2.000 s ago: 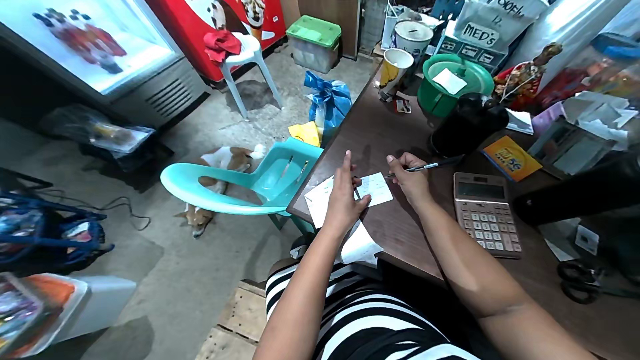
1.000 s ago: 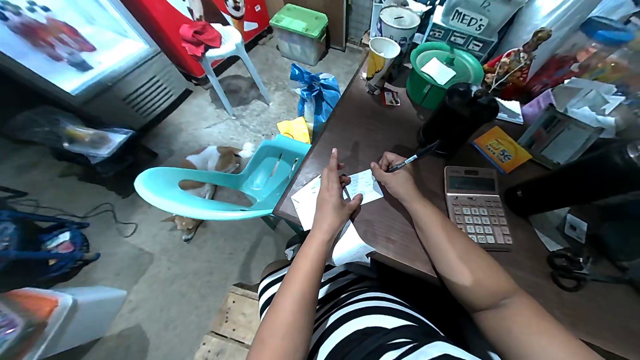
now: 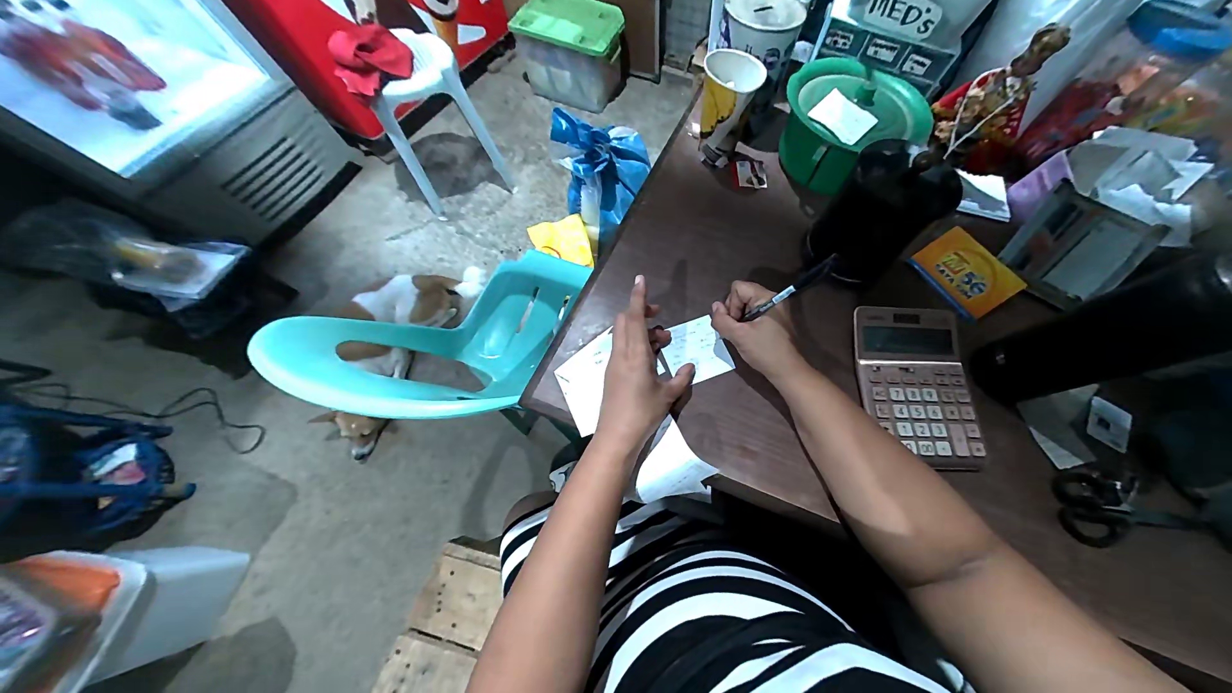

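A pen (image 3: 791, 290) is gripped in my right hand (image 3: 756, 327), its writing end down near the right edge of a small white paper with handwriting (image 3: 697, 348). My left hand (image 3: 637, 371) is edge-down across the papers, fingers raised, thumb apart; whether something is between its fingers is hard to tell. Under and left of it lies another white sheet (image 3: 580, 382), and a curled sheet (image 3: 674, 466) hangs over the front edge of the brown table (image 3: 760, 428). Right of my right forearm sits a pink calculator (image 3: 919, 385).
Black cylinder (image 3: 881, 207), green tub (image 3: 807, 144), paper cup (image 3: 729, 91), orange-yellow box (image 3: 967, 272) and scissors (image 3: 1097, 505) stand or lie on the table. A turquoise plastic chair (image 3: 414, 332) touches its left side; a brown and white dog (image 3: 404, 300) lies under the chair.
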